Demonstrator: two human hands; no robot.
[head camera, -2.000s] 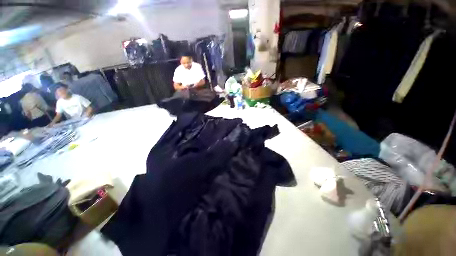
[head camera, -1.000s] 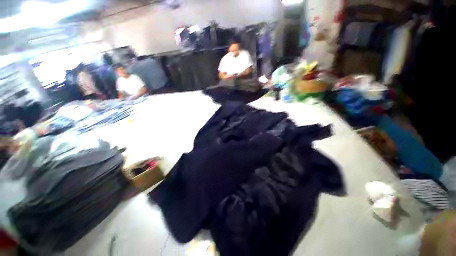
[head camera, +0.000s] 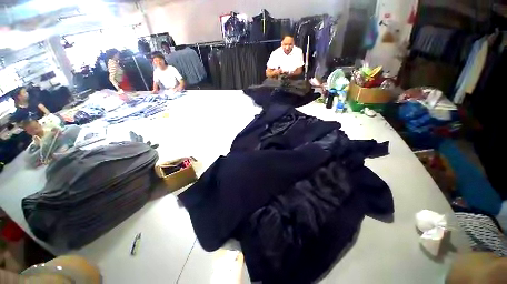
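A navy coat (head camera: 239, 183) lies heaped on the white table (head camera: 161, 222), with shiny wrinkled dark lining (head camera: 311, 205) showing on its near right part. An off-white pad (head camera: 228, 266) lies at its near edge, partly cut off by the frame. My left hand (head camera: 64, 270) is a blurred skin-toned shape at the bottom left edge, with a band across it; its fingers cannot be made out. My right hand (head camera: 478, 269) is a blurred shape cut off at the bottom right corner. Neither is seen touching the coat.
A grey garment stack (head camera: 94, 188) and an open cardboard box (head camera: 177, 175) stand left of the coat. A dark pen (head camera: 135, 244) lies in front of the stack. Crumpled white tissue (head camera: 432, 228) lies at right, near striped cloth (head camera: 482, 233). Several people are at the far side.
The view has swung left, so the coat, box and tissue sit further right and more of the grey stack shows. My left hand has come into view at the bottom left. The coat looks unchanged.
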